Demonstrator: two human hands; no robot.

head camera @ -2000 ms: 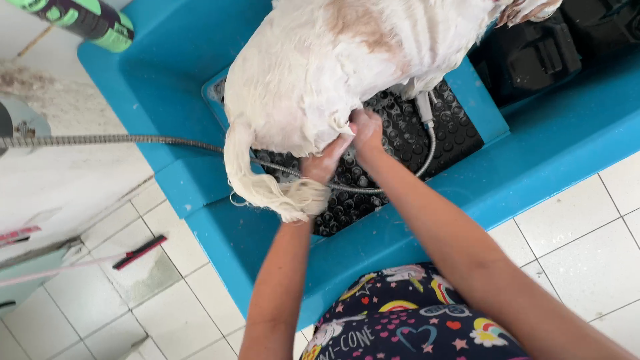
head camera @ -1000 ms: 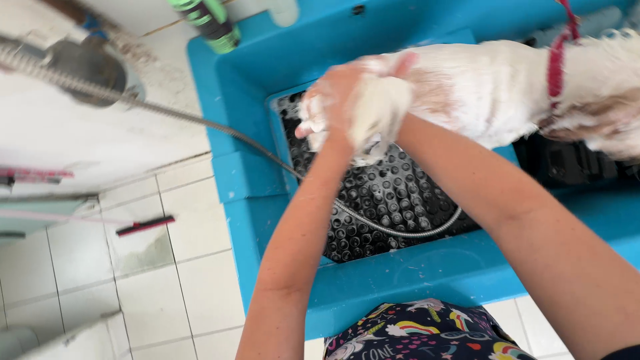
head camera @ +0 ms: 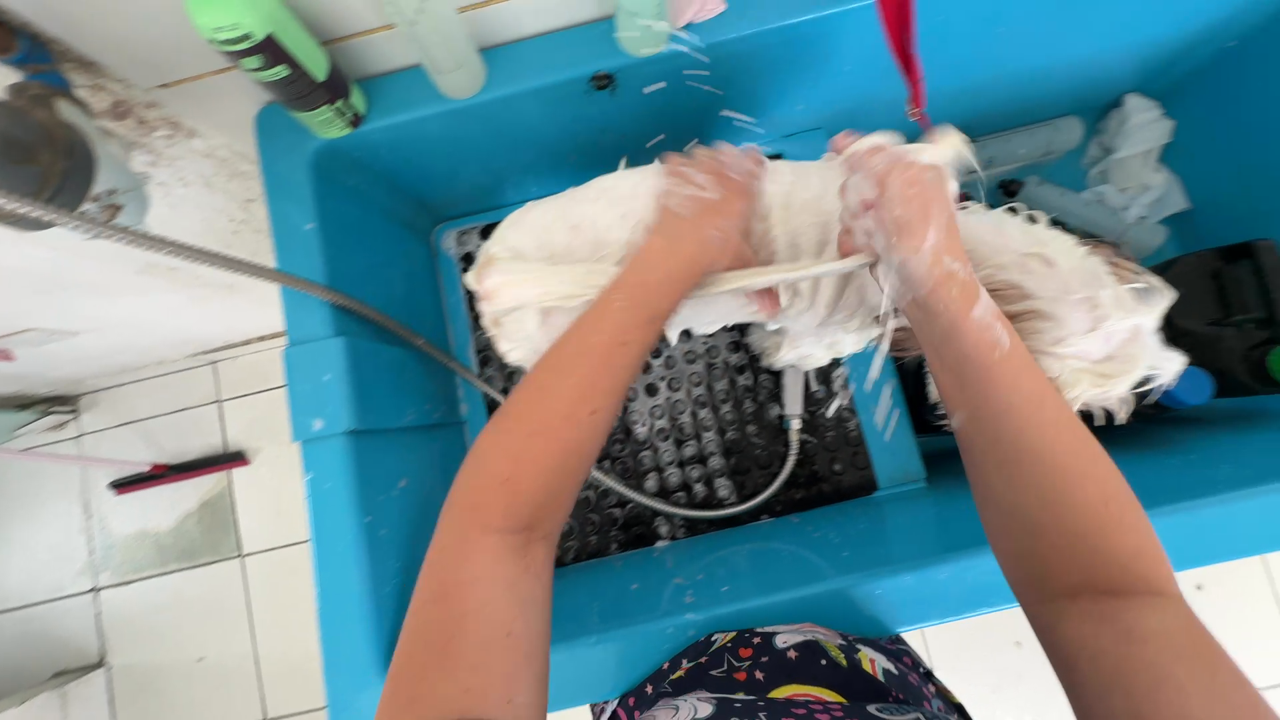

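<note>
A wet white dog (head camera: 580, 225) stands in a blue plastic tub (head camera: 800, 560), partly over a black studded rubber mat (head camera: 690, 410). My left hand (head camera: 715, 205) lies across the dog's back, blurred and lathered, its fingers partly hidden. Farther right, my right hand (head camera: 895, 205) is at the front of the dog's body, foamy and blurred; whether its fingers grip fur is unclear. The dog's long tail stretches along its back toward my right hand. A red leash (head camera: 903, 55) rises beyond that hand. Under the dog's body, a metal shower hose (head camera: 700, 512) loops over the mat.
A green bottle (head camera: 285, 70) and a clear bottle (head camera: 440, 50) stand on the tub's far rim. Black jugs (head camera: 1225, 310), a bottle (head camera: 1090, 212) and a crumpled white cloth (head camera: 1135, 155) lie at the tub's right. A floor squeegee (head camera: 178, 472) rests on the tiles at left.
My hands have gone from the dog's rear end to its back and front part. The dog's body now reaches farther left over the mat than one second ago. Water droplets fly above it.
</note>
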